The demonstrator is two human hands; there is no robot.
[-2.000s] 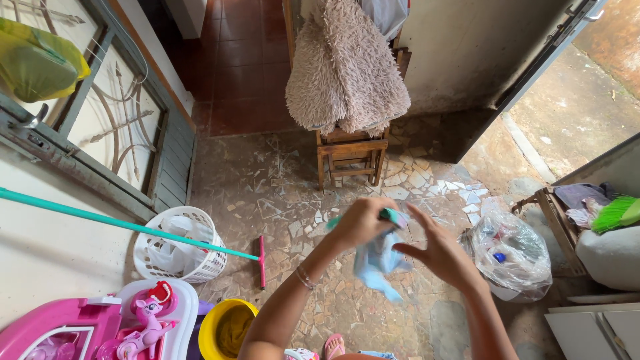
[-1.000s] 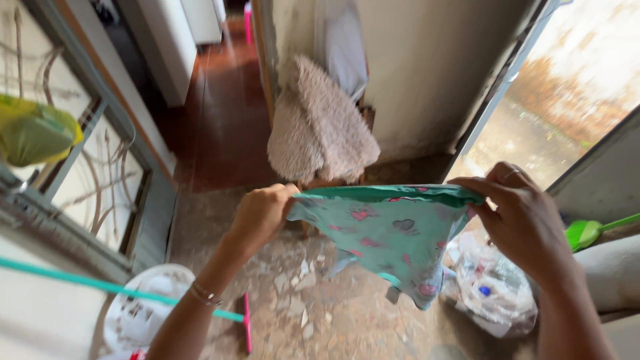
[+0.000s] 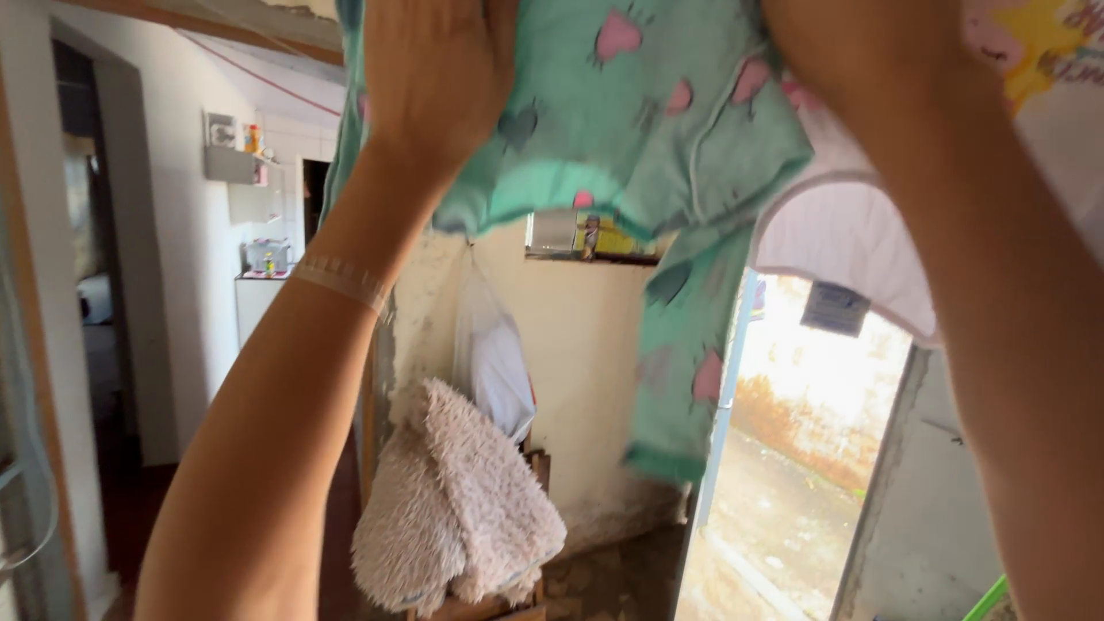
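A green cloth garment (image 3: 604,129) with pink and dark heart shapes hangs across the top of the view, one narrow part dangling lower like a sleeve or leg. My left hand (image 3: 440,78) is raised against its left side; the fingertips are cut off by the upper edge. My right hand (image 3: 862,52) is raised at the garment's right side, its fingers also out of frame, so its grip cannot be seen. Behind my right forearm hangs a pale pink garment (image 3: 845,224) with a yellow print and a dark tag.
A shaggy beige rug (image 3: 466,509) is draped over a wooden stand below. A whitish bag (image 3: 496,362) hangs on the wall behind it. An open doorway (image 3: 785,483) leads outside at right. At left, a passage shows a wall shelf (image 3: 231,164) and a counter (image 3: 259,280).
Both hands have risen with the green garment, which was stretched between them at waist level a second ago and bunched before that. The view has tilted up, and the pale pink garment now shows.
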